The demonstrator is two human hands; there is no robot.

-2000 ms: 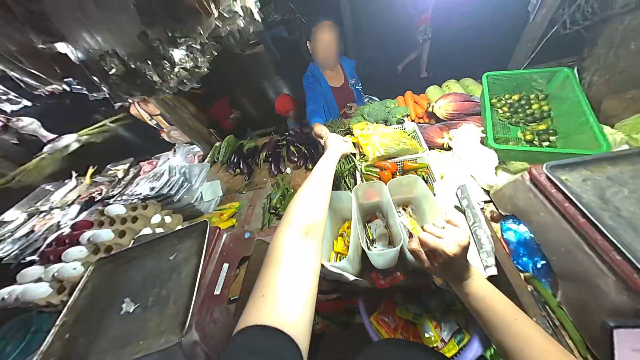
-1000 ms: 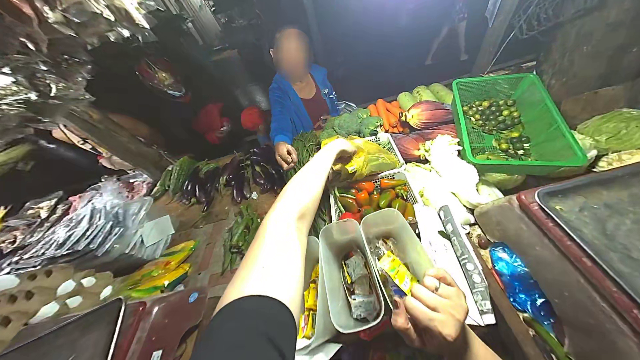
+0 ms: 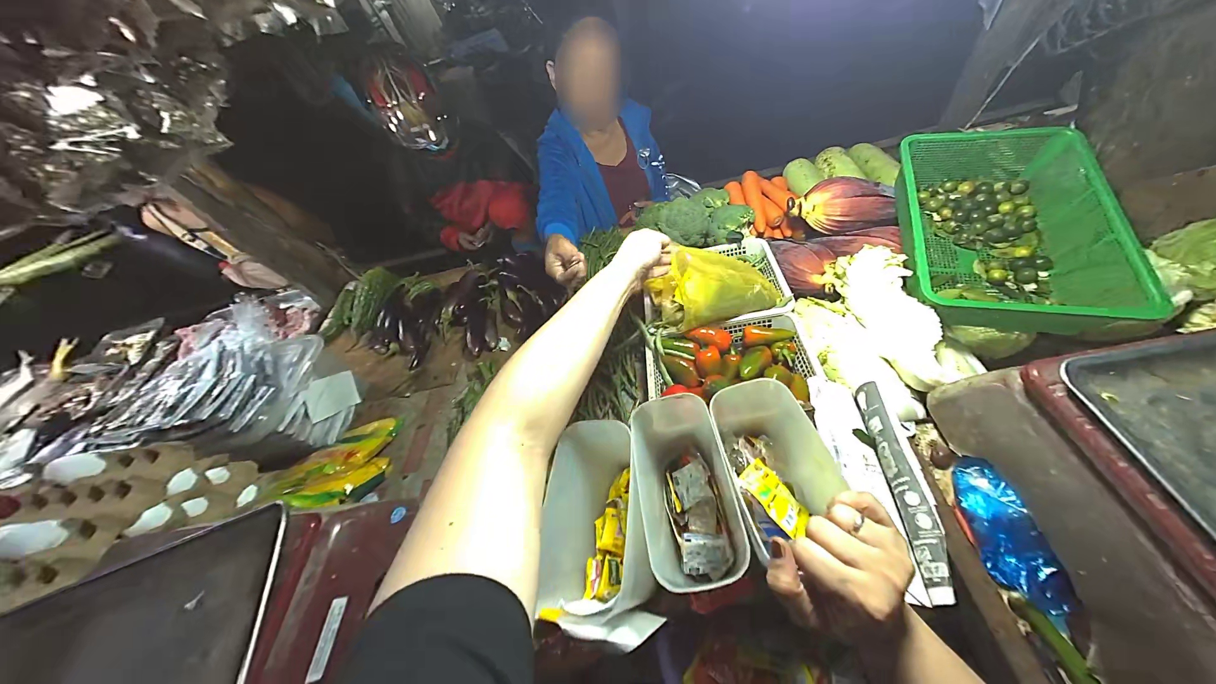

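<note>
My left hand [image 3: 642, 255] reaches across the stall, its fingers at the edge of a yellow plastic bag [image 3: 717, 285] lying in a white basket. Whether it grips the bag cannot be told. My right hand [image 3: 850, 560] has its fingers on the yellow sachets [image 3: 774, 496] at the near end of the right plastic bin [image 3: 779, 418]. Beside it stand the middle bin [image 3: 670, 427], with clear packets [image 3: 698, 513] inside, and the left bin [image 3: 579, 475], with more yellow sachets [image 3: 610, 537]. Red and green peppers [image 3: 727, 359] fill a basket behind the bins.
A person in a blue jacket [image 3: 579, 176] stands across the stall, one hand near my left hand. Eggplants [image 3: 494, 304], broccoli [image 3: 684, 220], carrots [image 3: 760, 199] and a green basket of calamansi [image 3: 1126, 266] line the back. Trays [image 3: 142, 608] flank both sides, with egg cartons [image 3: 114, 503] at left.
My left hand has moved from near the other person's hand to the yellow bag. The right hand stays by the right bin and its sachets. The other person's arm has drawn back.
</note>
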